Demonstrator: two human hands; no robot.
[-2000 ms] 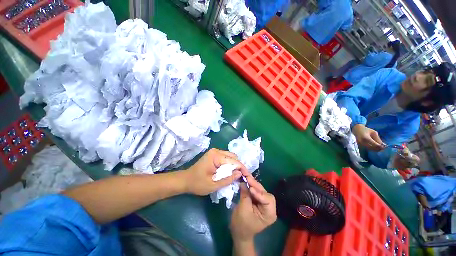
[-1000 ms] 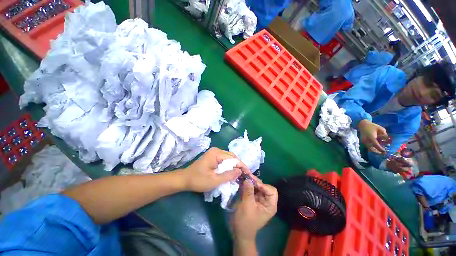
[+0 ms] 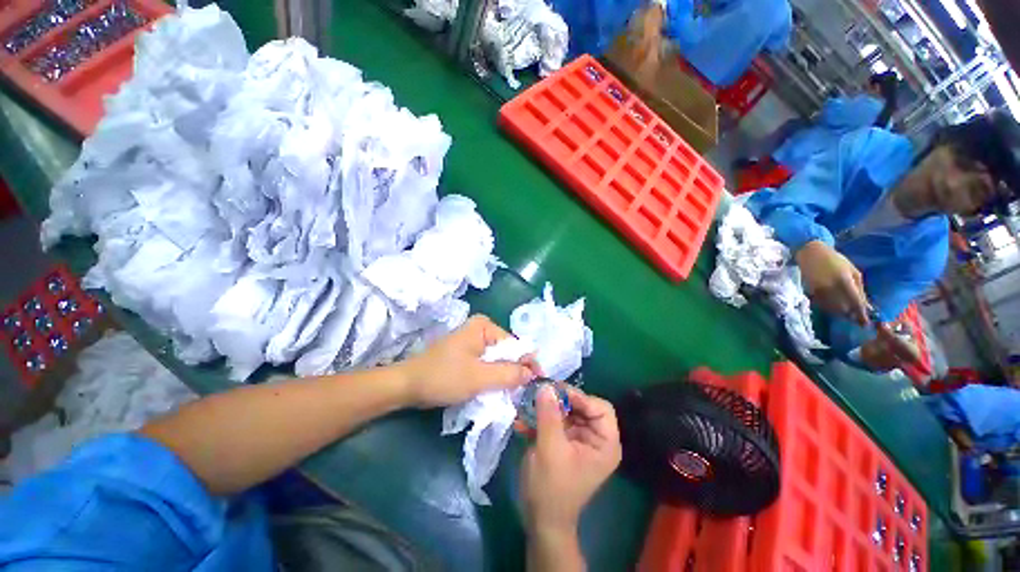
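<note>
My left hand point(image 3: 464, 363) comes in from the left and is closed on a thin crumpled white cloth point(image 3: 485, 441), which hangs down below the fingers. My right hand point(image 3: 567, 447) comes up from the bottom edge and pinches a small polished metal part point(image 3: 544, 398) with silvery and blue glints. The cloth touches the part's left side, and fingers hide some of the part. A small white bundle point(image 3: 551, 333) lies on the green bench just beyond my hands. A large pile of white cloths point(image 3: 268, 212) lies to the left.
A black desk fan point(image 3: 699, 449) stands right of my right hand, before stacked red compartment trays point(image 3: 833, 475). Another red tray point(image 3: 615, 162) lies across the bench. A red parts tray point(image 3: 84, 56) is at far left. A person in blue point(image 3: 856, 240) works opposite, beside another white heap point(image 3: 747, 263).
The cloth now hangs lower from my left hand, and more of the metal part shows between my hands. A person's arm now shows over the brown carton at the back.
</note>
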